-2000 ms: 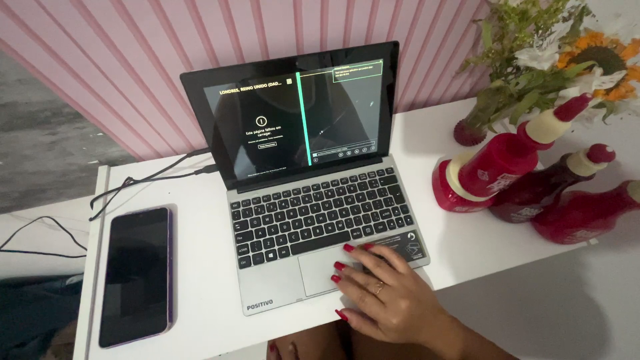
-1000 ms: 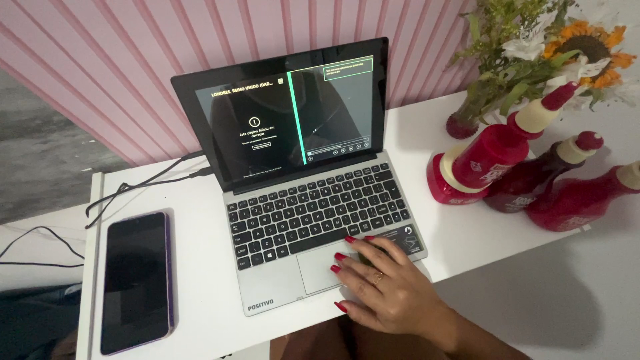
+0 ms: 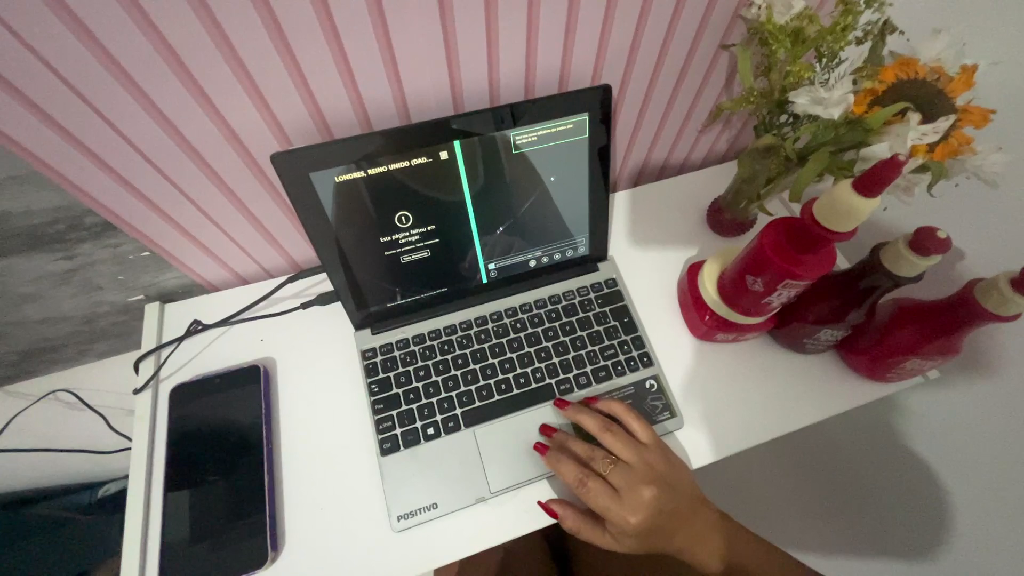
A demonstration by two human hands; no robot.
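A small Positivo laptop (image 3: 512,360) lies unfolded on a white tabletop, its screen (image 3: 456,208) lit dark with a green dividing bar. My right hand (image 3: 624,480), with red nails and a ring, rests over the right part of the touchpad (image 3: 512,460) and the palm rest. The fingers are spread and hold nothing; the index and middle fingertips are at the touchpad's right side. My left hand is out of view. A dark-screened smartphone (image 3: 216,472) in a purple case lies left of the laptop.
Black cables (image 3: 232,320) run from the laptop's left side across the white tabletop (image 3: 320,496). At the right stand several red and dark bottles (image 3: 772,272) and a small red vase (image 3: 730,214) with flowers. Behind rises a pink slatted wall panel (image 3: 416,56).
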